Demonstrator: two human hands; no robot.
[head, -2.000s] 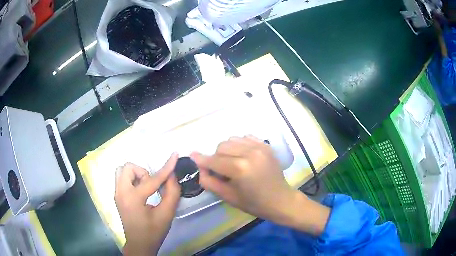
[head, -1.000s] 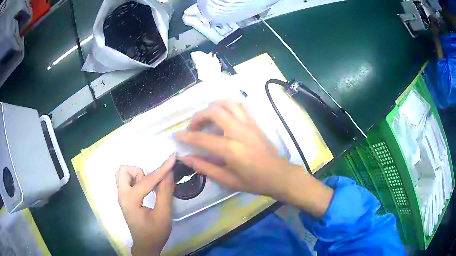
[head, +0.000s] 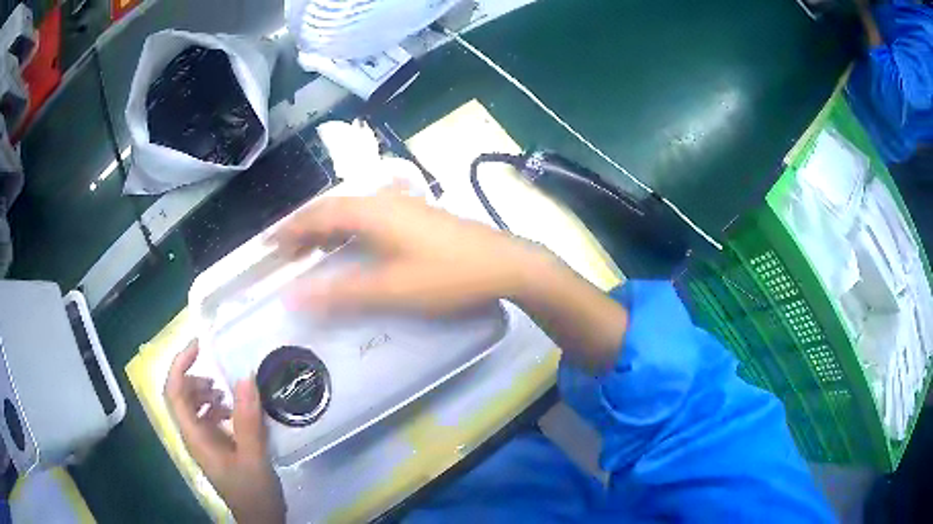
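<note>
A white housing panel (head: 409,374) lies on the mat in front of me, with small markings on its face. A glossy black round lens (head: 294,386) sits in its lower left part. My left hand (head: 227,435) grips the panel's left edge, its thumb beside the lens. My right hand (head: 394,256) is blurred over the panel's rear part, fingers spread, with nothing clearly visible in them. It hides part of the panel's rear side.
A black electric screwdriver (head: 593,189) with a cable lies right of the mat. Behind are a speckled dark pad (head: 256,210), an open bag of black pieces (head: 205,107) and a fan (head: 363,26). A white unit (head: 56,368) stands left, a green crate (head: 793,307) right. Another person's blue sleeve (head: 905,77) shows.
My right hand has moved away from the lens, up and left over the panel. The lens and panel now show more fully. My left hand has shifted left and down. The whole view has shifted.
</note>
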